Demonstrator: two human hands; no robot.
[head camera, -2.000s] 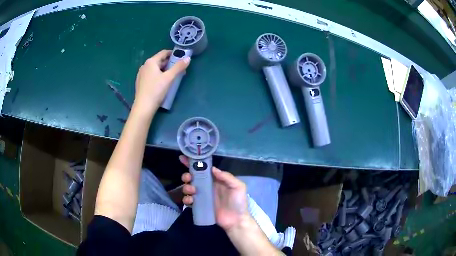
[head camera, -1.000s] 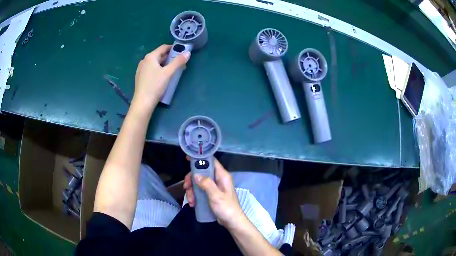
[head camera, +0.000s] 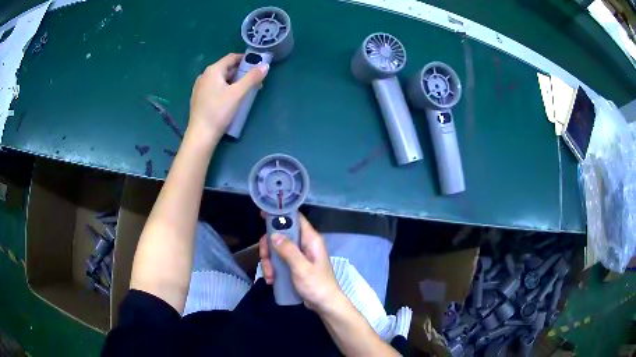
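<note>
My left hand (head camera: 223, 94) grips the handle of a grey fan housing (head camera: 268, 31) at the back left of the bench; its spoked head faces up. My right hand (head camera: 307, 268) holds another fan housing (head camera: 279, 183) by the handle over the bench's front edge, thumb just below the dark switch opening. A small red line shows inside its spoked head. Two more housings lie on the bench right of centre: one with a fine-ribbed rear grille (head camera: 383, 54), the other with thick spokes and a switch opening (head camera: 441, 85).
The green bench (head camera: 314, 125) has a pale edge strip at the back. A phone (head camera: 579, 124) and clear plastic bags (head camera: 610, 202) are at the right. A supply carton (head camera: 436, 286) heaped with grey housings stands right of my lap. A carton (head camera: 52, 244) with fewer housings stands left.
My right thumb has come onto the front of the handle, which my fingers held more loosely two seconds ago. The bench and its housings have shifted slightly upward in view.
</note>
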